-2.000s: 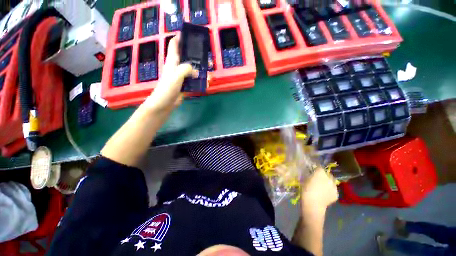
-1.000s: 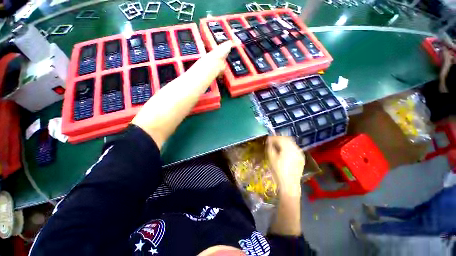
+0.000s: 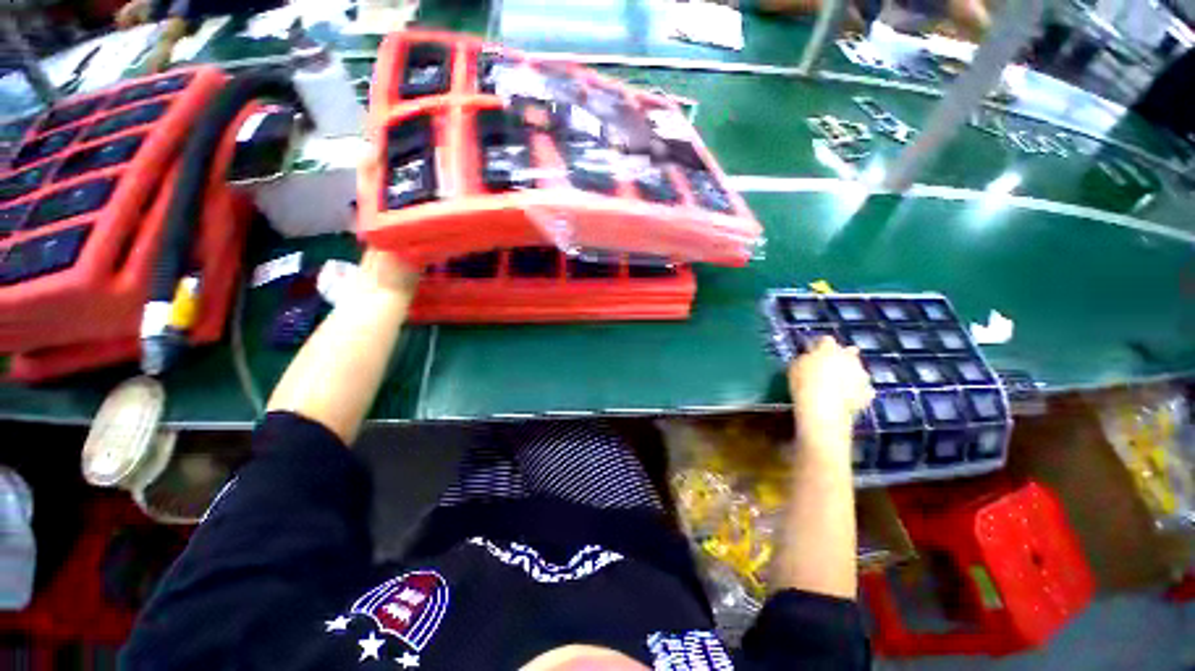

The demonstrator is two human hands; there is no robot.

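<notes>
A red-orange phone tray [image 3: 577,216], with dark phones in its slots and clear film over part of it, lies tilted over another red phone tray [image 3: 550,306]. My left hand [image 3: 380,275] is at the upper tray's lower left corner and holds it; the fingertips are hidden by the tray. My right hand [image 3: 828,383] is over the left part of the clear lens tray [image 3: 917,374], which holds rows of black-framed windows at the table edge. The fingers are bunched, and whether they hold anything cannot be told.
More red phone trays [image 3: 98,197] stand at left behind a black hose [image 3: 190,197] with a yellow band. A dark phone [image 3: 299,315] lies near a white label [image 3: 277,270]. A bag of yellow scraps [image 3: 727,524] and a red stool [image 3: 1029,564] are below the edge. A metal post [image 3: 963,98] rises at right.
The right-hand phone tray has moved left and now lies over the other tray. My left hand has moved from among the phones to its corner. My right hand has risen from the bag onto the lens tray.
</notes>
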